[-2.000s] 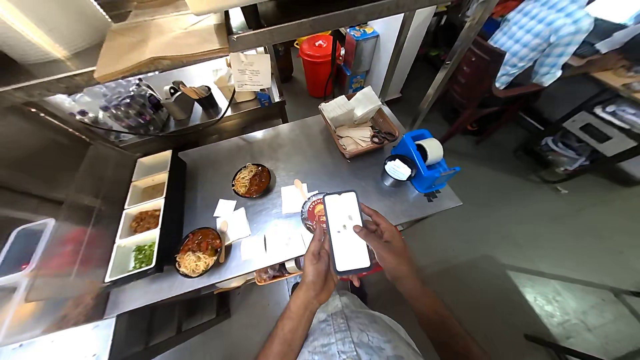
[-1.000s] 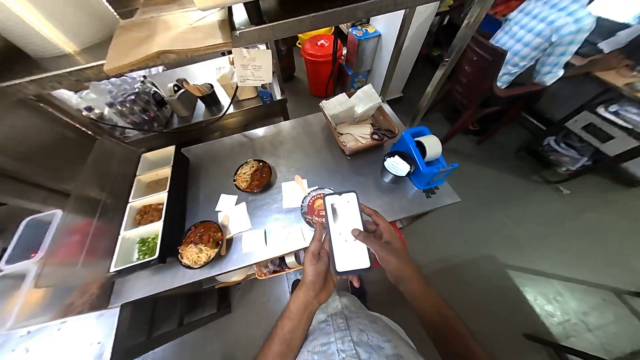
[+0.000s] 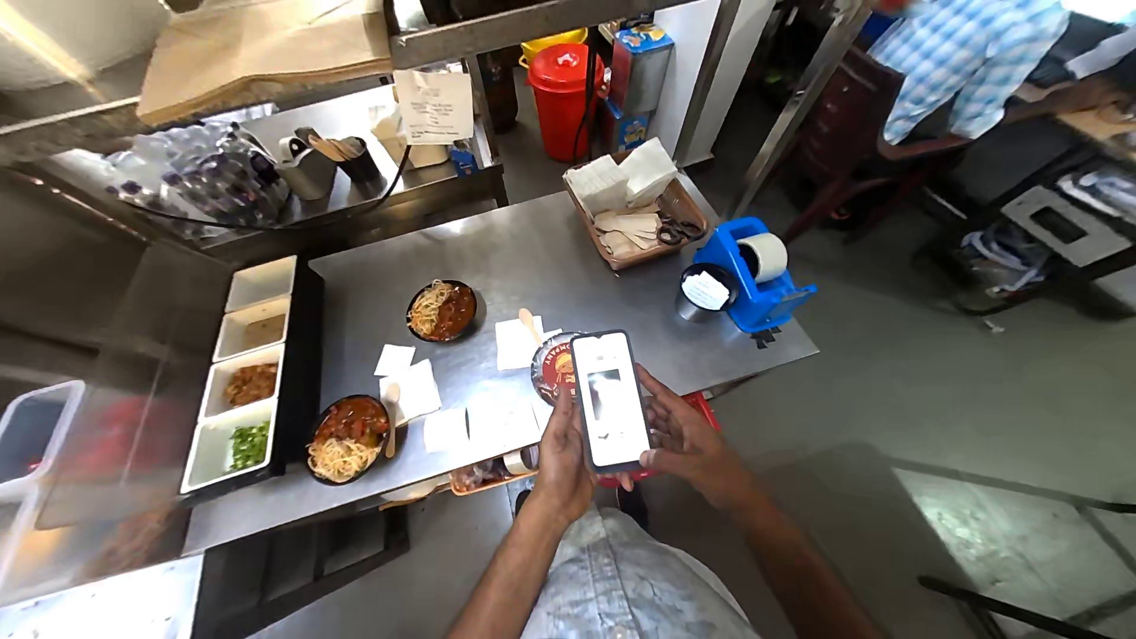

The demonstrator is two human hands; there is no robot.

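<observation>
A smartphone (image 3: 612,399) with a lit screen is held upright between both hands at the near table edge. My left hand (image 3: 565,453) grips its left side; my right hand (image 3: 688,435) supports the right side, its thumb at the lower right corner. Partly behind the phone is a round container with a red printed lid (image 3: 555,366), beside a napkin (image 3: 515,344) with a wooden spoon (image 3: 531,325). Two black bowls of noodles and red sauce, one farther back (image 3: 442,311) and one nearer (image 3: 349,438), stand to the left. A wooden spoon (image 3: 390,430) lies at the nearer bowl's right edge.
A rack of white ingredient tubs (image 3: 238,373) stands at the left. At the back right are a basket (image 3: 632,257) with napkins and scissors (image 3: 679,229), a dark cup (image 3: 706,291) and a blue tape dispenser (image 3: 754,275). A person in a checked shirt (image 3: 967,53) sits beyond.
The picture on the phone screen has changed. Both hands still hold the phone in about the same place.
</observation>
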